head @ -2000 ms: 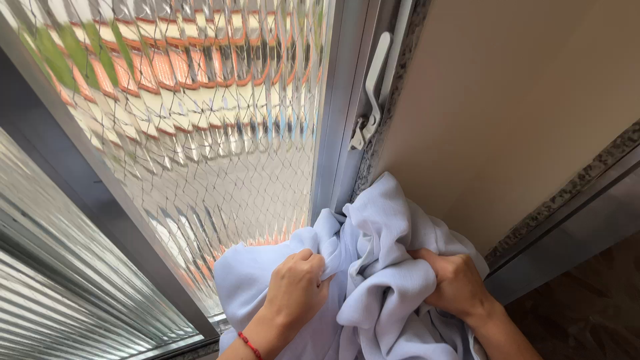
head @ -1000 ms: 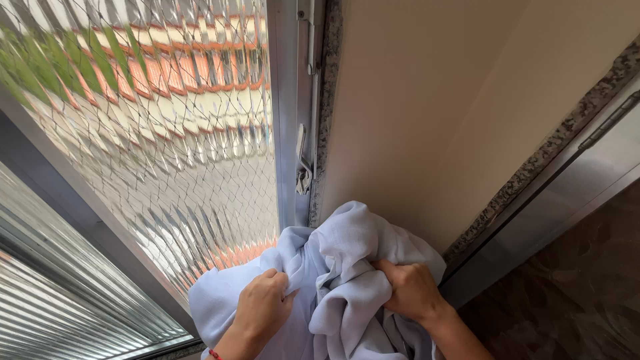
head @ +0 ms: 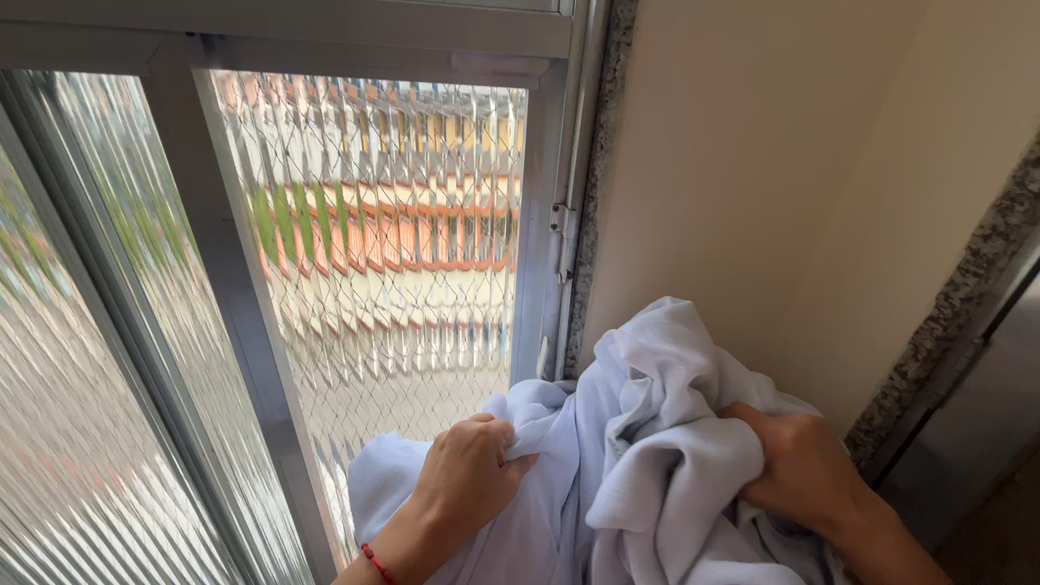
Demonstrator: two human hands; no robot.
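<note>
A bunched, pale bluish-white cloth fills the bottom middle of the head view, its folds piled up against the wall corner. My left hand, with a red cord bracelet on its wrist, grips the cloth's left part in front of the window glass. On the right side, my right hand is closed around thick folds of the same cloth. The fingertips of the right hand are hidden in the fabric. How far the cloth hangs down is out of view.
A metal-framed window with ribbed wired glass stands at the left. Its frame carries a small metal hinge or catch. Speckled stone trim borders the beige wall. More stone trim and a dark metal frame are at the right.
The view has tilted up, showing the window's upper frame. Both hands keep hold of the cloth throughout; its bunched shape stays much the same.
</note>
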